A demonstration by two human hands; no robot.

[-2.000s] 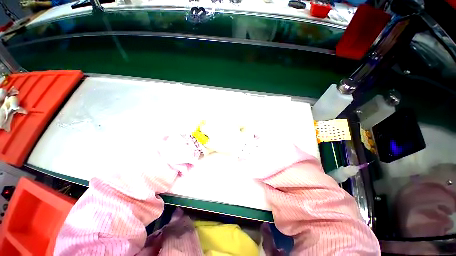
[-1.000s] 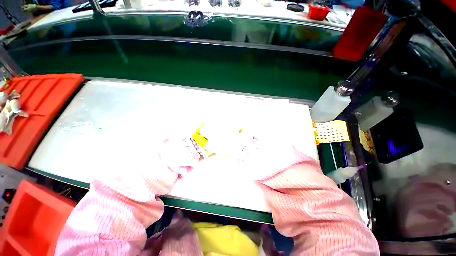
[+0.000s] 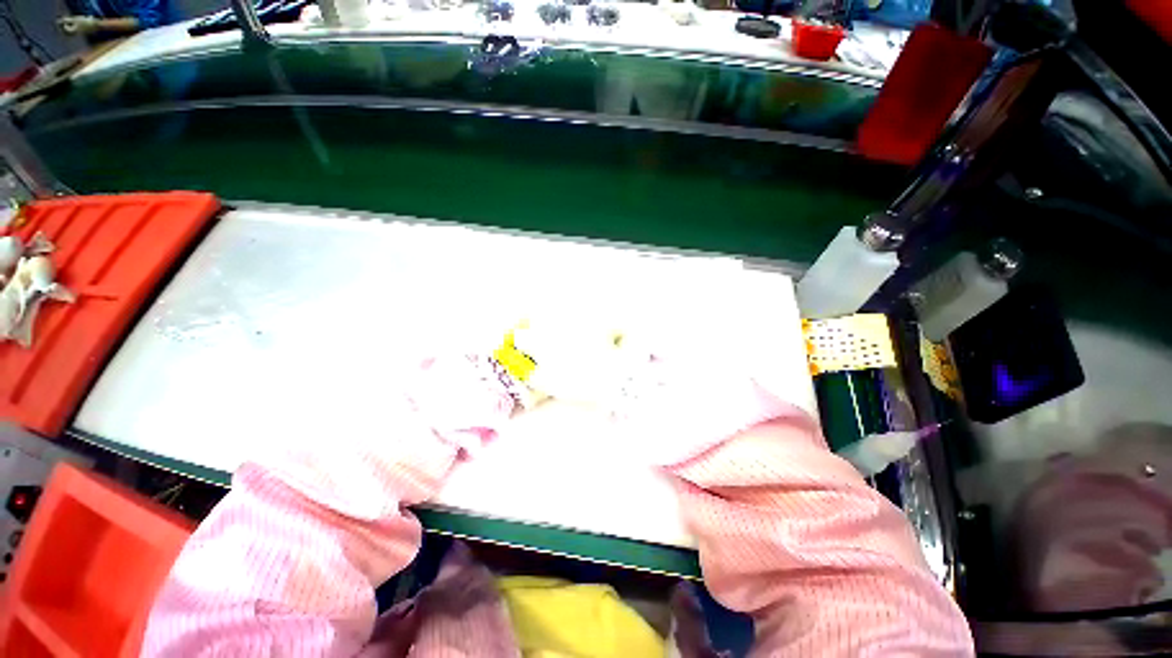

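My left hand, gloved in white, is over the middle of the white board. Glare nearly hides its shape. A bright yellow piece shows at its fingertips. My right hand is just to the right, also washed out against the board, with a small yellow spot at its fingertips. The two hands face each other close together. Whether a small part is held between them is lost in the glare.
Orange-red tray with white pieces at left; divided bin lower left. Pump bottle, dotted card and thin-tipped bottle at right, beside a glossy cover. Green belt beyond the board. Red holder far right.
The camera view has shifted very slightly. Both hands stay in nearly the same place, with no clear change in what they hold.
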